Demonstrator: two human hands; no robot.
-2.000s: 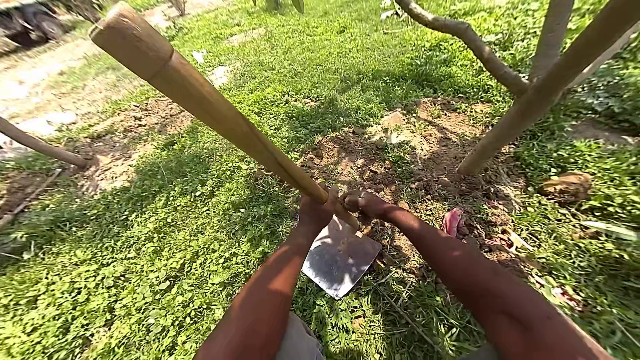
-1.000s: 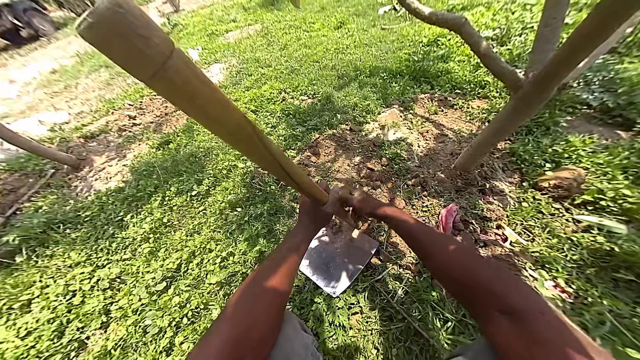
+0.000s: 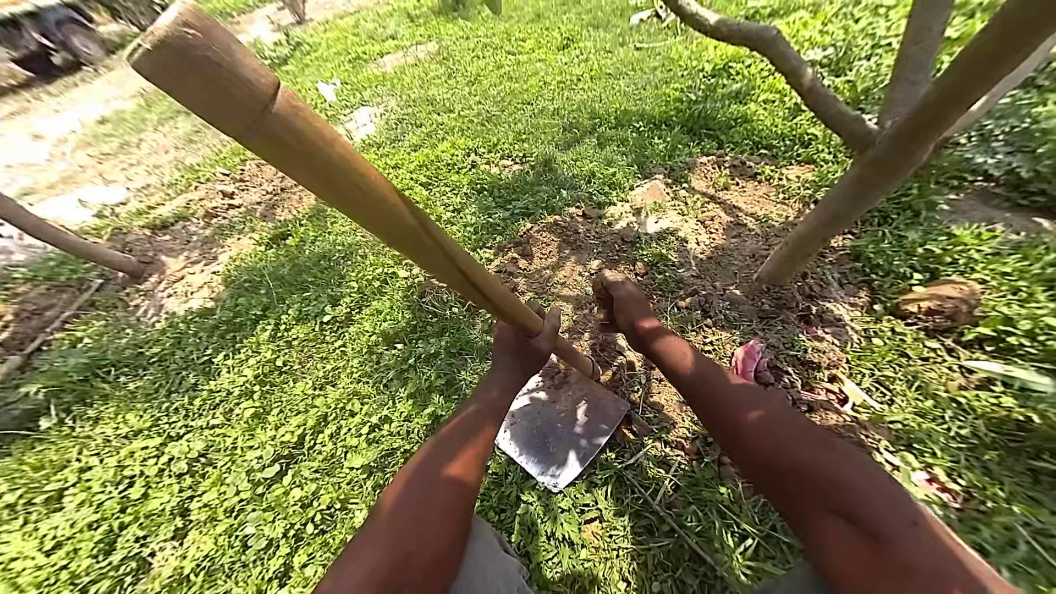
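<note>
A hoe with a thick wooden handle (image 3: 355,186) slants from the upper left down to its broad metal blade (image 3: 561,425), which lies low over the grass in front of me. My left hand (image 3: 525,340) is closed around the lower handle, a short way above the blade. My right hand (image 3: 619,304) is off the handle, just to its right, over the loose brown soil (image 3: 561,247). Its fingers are curled, and whether something small is in them cannot be told.
A tree trunk (image 3: 833,210) with a bent branch (image 3: 780,54) rises at the right. Near it are a brown clod or stone (image 3: 940,303) and a pink scrap (image 3: 749,360). A thin trunk (image 3: 70,242) leans at the left. Part of a vehicle (image 3: 58,37) shows at the upper left.
My right hand was at the handle beside my left hand in both earlier frames; now it is apart from it, to the right. My left hand still grips the handle.
</note>
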